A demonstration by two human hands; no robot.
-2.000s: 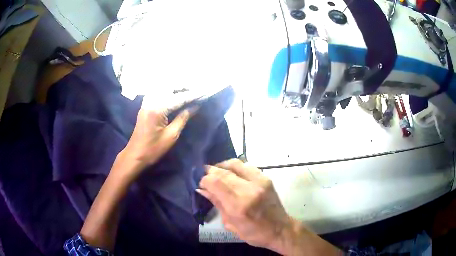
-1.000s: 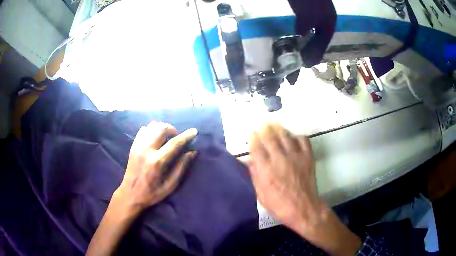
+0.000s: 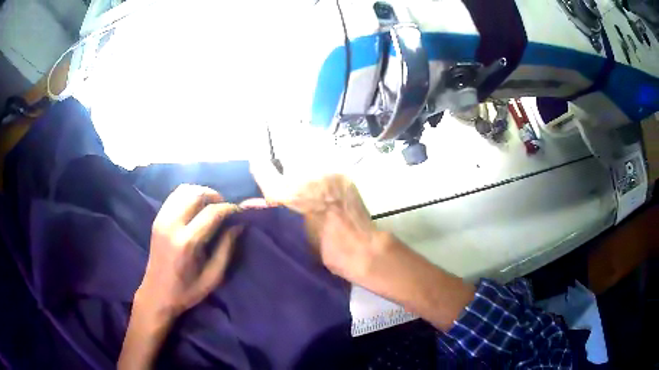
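A large dark purple cloth panel point(image 3: 271, 282) drapes over the left of the table and down over my lap. My left hand point(image 3: 189, 242) lies on its upper part, fingers bent, thumb and fingertips pinching the cloth. My right hand point(image 3: 325, 209) is blurred and reaches left across the panel's upper right edge, its fingertips close to my left fingers. Whether it grips the cloth is unclear. The white sewing machine head point(image 3: 368, 79) with a blue stripe stands beyond my hands. Its needle area is hard to make out in the glare.
A purple strip point(image 3: 498, 32) hangs over the machine head. A red-handled tool point(image 3: 525, 126) and small metal parts point(image 3: 491, 121) lie under the arm. A printed ruler point(image 3: 379, 318) runs along the front table edge. A pale cord point(image 3: 61, 69) curves at the far left.
My right hand has moved from the bare table left onto the cloth, near my left hand. My left hand has shifted slightly left and its fingers have drawn in. The camera view has also shifted.
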